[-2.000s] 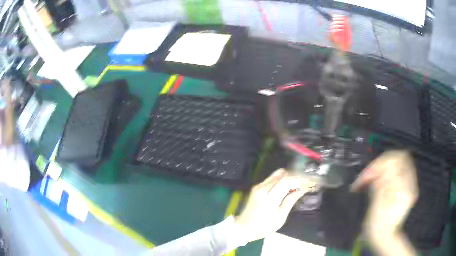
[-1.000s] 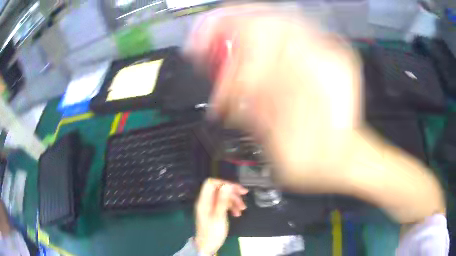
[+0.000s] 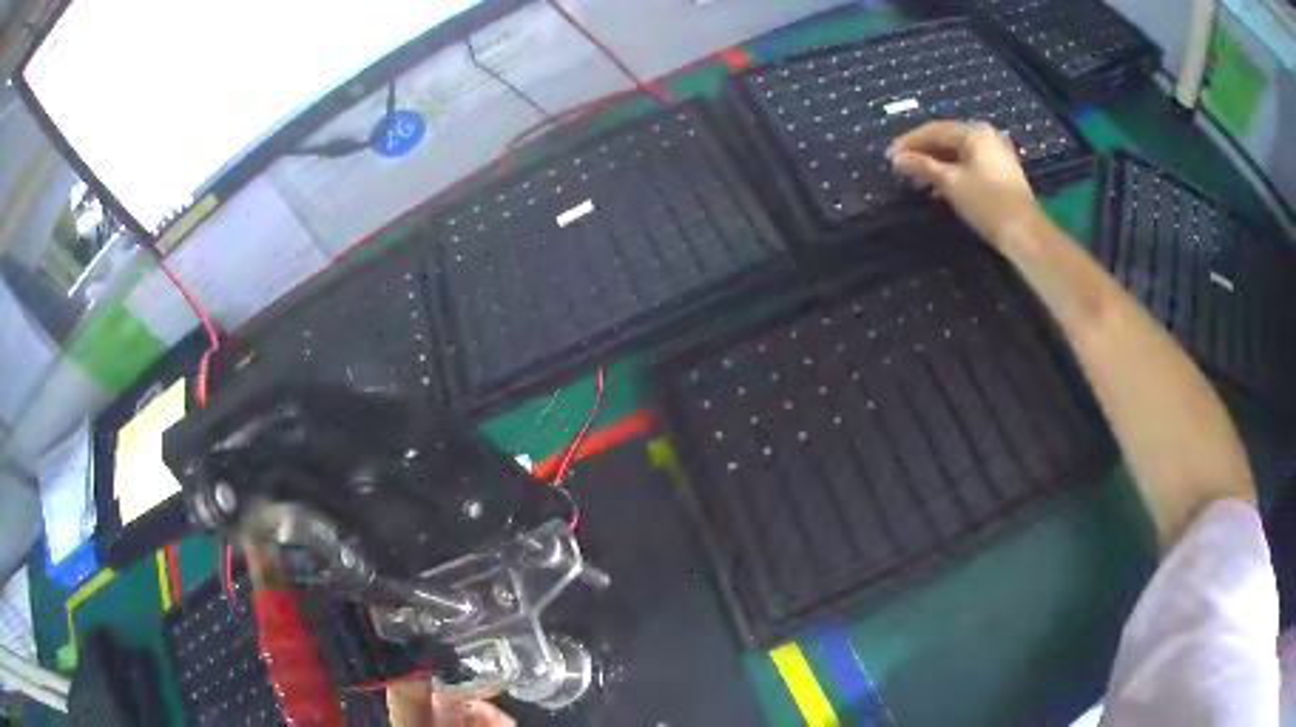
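The test fixture (image 3: 483, 604) stands at lower left, black body on top and a clear and metal jig at its front. Its red toggle clamp handle (image 3: 292, 653) is down. My left hand (image 3: 452, 706) is at the bottom edge beside the jig, mostly hidden and cut off; what it holds cannot be seen. My right hand (image 3: 974, 178) is over a component tray (image 3: 853, 107) at the upper right, thumb and fingertips together just above its pockets. Any tiny part between them cannot be made out. This tray is dotted with parts and bears a white label.
A partly filled tray (image 3: 924, 469) lies right of the fixture; another labelled tray (image 3: 611, 249) lies behind it. More trays stand at the far right (image 3: 1194, 270) and upper right corner (image 3: 1066, 43). A monitor (image 3: 213, 85) is at upper left. Red wires run behind the fixture.
The view has swung right. The red handle has gone from up to down. My right hand was at the handle and is now away from it, over the far tray. My left hand stays near the jig.
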